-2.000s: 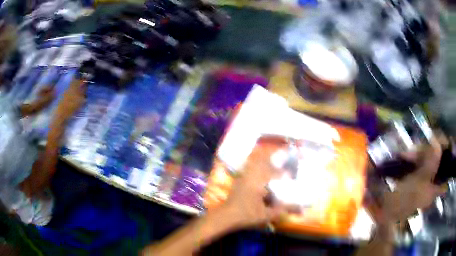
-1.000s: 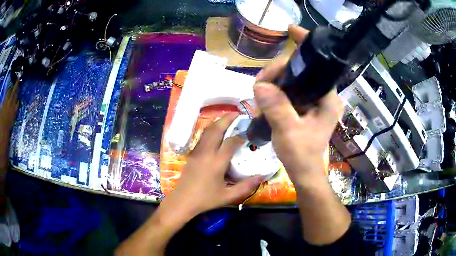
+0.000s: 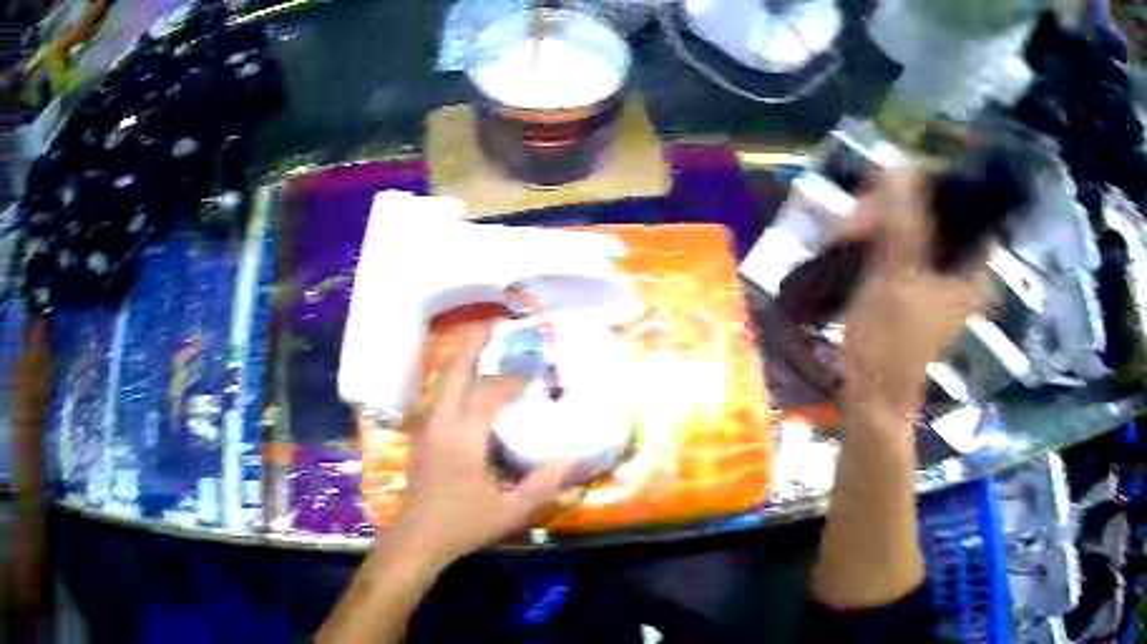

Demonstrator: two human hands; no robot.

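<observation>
A white L-shaped housing (image 3: 405, 283) lies on the orange pad (image 3: 704, 377). A round white base (image 3: 572, 421) sits at its open side, with a central hole and thin wires near it. My left hand (image 3: 459, 459) holds the base, thumb on its near edge and fingers on its left side. My right hand (image 3: 899, 315) is at the right, off the base, blurred. It is around the black electric screwdriver (image 3: 987, 195), which is blurred too; its tip cannot be made out.
A grease can (image 3: 547, 107) with a stick in it stands on brown cardboard (image 3: 648, 170) behind the pad. Dark modules (image 3: 151, 138) are heaped at far left. White housings stand at right beyond my right hand. A blue basket (image 3: 969, 560) is at lower right.
My right hand has moved the screwdriver away from the base, out to the right. My left hand stays on the base. The camera view has shifted.
</observation>
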